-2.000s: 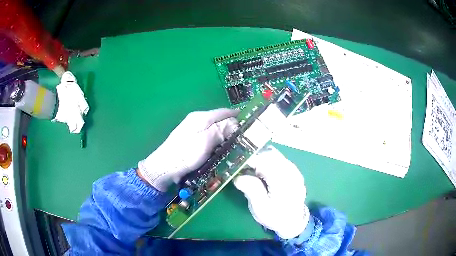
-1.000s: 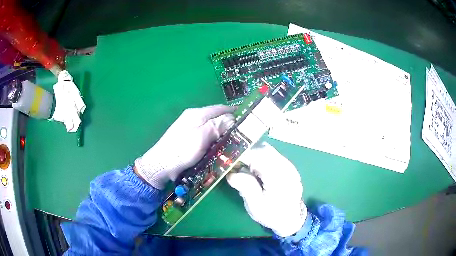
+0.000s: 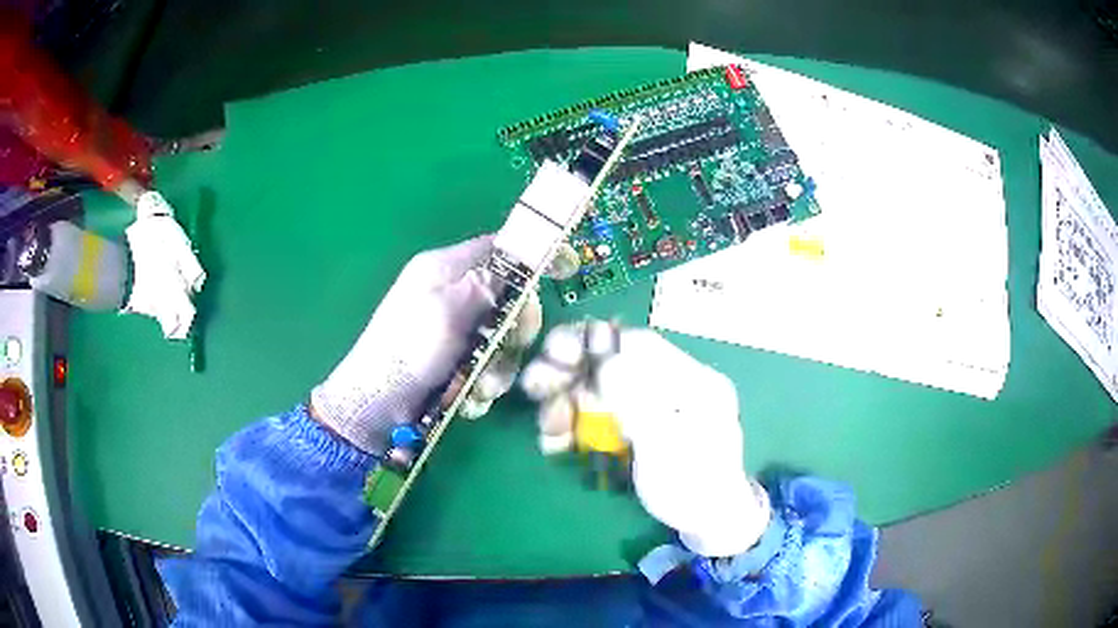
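My left hand (image 3: 423, 331), in a white knit glove, grips a circuit board (image 3: 539, 227) standing nearly on edge. Its silvery-white jacks face up and left, and a blue round part shows near its lower end. My right hand (image 3: 656, 423), also in a white glove, is blurred. It holds a tool with yellow handles (image 3: 601, 432), probably cutters, just right of the board and apart from it; the tips cannot be made out. A second green circuit board (image 3: 687, 166) lies flat behind, partly on white paper, with a red block at its top corner.
White paper sheets (image 3: 883, 245) lie at right, with another printed sheet (image 3: 1081, 270) at the far right. A pale bottle (image 3: 92, 268) and a crumpled white cloth (image 3: 163, 264) are at left. A control box (image 3: 27, 417) borders the green mat (image 3: 307, 184); a red duct (image 3: 61, 104) is upper left.
The held board has turned more onto its edge and shifted left. My right hand has come away from it, and the yellow-handled tool now shows. More of the flat board is uncovered.
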